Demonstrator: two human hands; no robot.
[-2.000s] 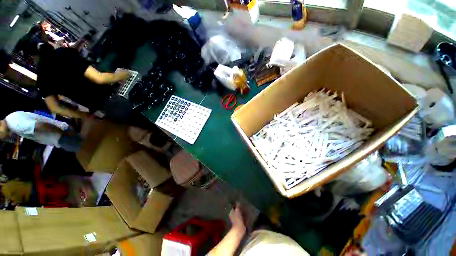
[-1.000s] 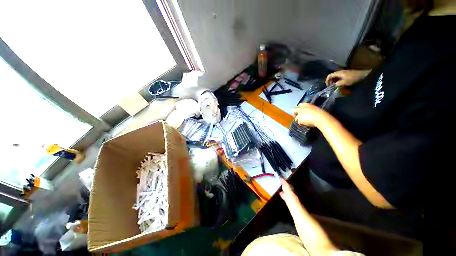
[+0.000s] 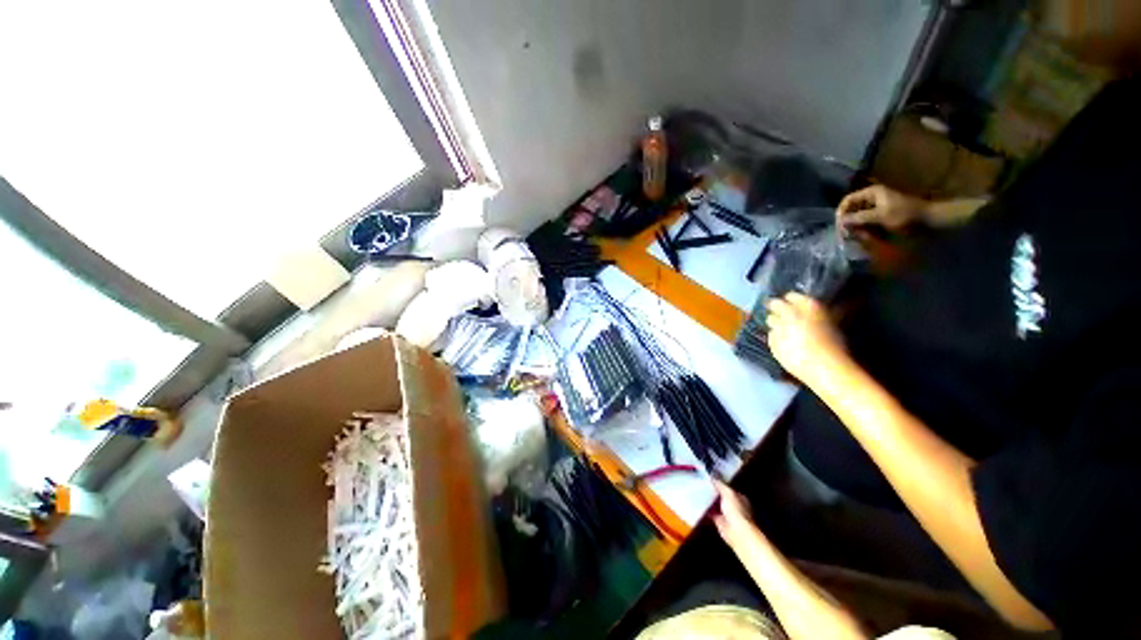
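Note:
My right hand [image 3: 736, 515] is low in the view, at the table's front edge beside the ends of the black rods. It is small and blurred, and whether it holds anything cannot be told. My left hand is not in view. A fan of black rods [image 3: 703, 423] with thin dark leads lies on a white sheet [image 3: 766, 395]. A clear bag of black rods [image 3: 603, 371] lies just left of the fan. A red curved cable or tool handle [image 3: 663, 471] lies near the edge.
A person in black [image 3: 1001, 413] at the right handles a clear bag [image 3: 801, 269] with dark rods. A large carton [image 3: 457, 500] of white strips [image 3: 372, 531] stands left. White rolls [image 3: 513, 275] and a black housing [image 3: 379, 231] are by the window; an orange bottle [image 3: 654, 163] stands behind.
The view first swung right from the green table and other workers, then shifted slightly. The left hand seen earliest is gone; my right hand stays by the edge. The other person's hands shifted on the bag.

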